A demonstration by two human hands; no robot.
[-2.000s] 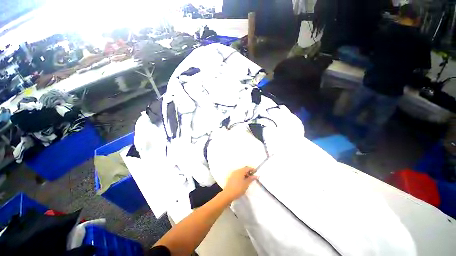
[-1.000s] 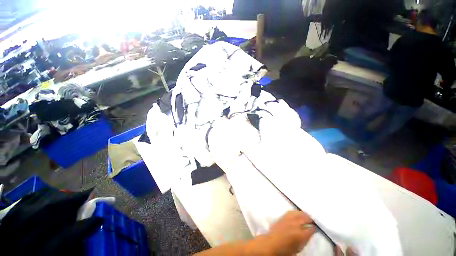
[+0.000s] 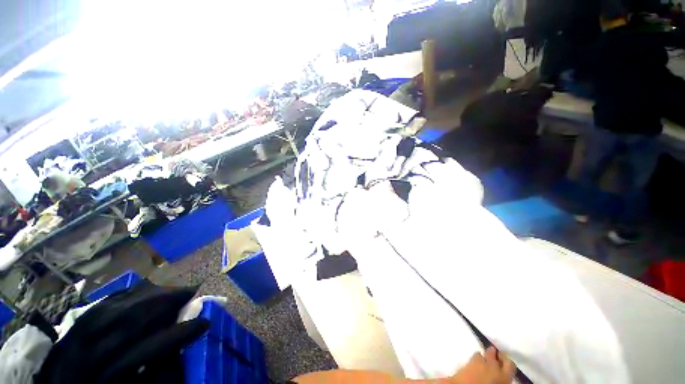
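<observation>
A white garment lies lengthwise on the cream pressing table, with a thin dark seam line running along it towards me. My left hand is at the bottom edge, its fingers closed on the cloth at the seam; part of it is cut off. Beyond, a crumpled garment pile, white with black patches, joins the garment's far end. My right hand is not in view.
Blue crates stand on the floor to the left; a nearer blue crate has black cloth beside it. A light blue board and a red basket are beyond the table. A person stands at the far right.
My left hand has moved along the seam towards me, down to the bottom edge. The view has turned left, so the surroundings sit further right. Fingertips beside my left hand a second ago are gone.
</observation>
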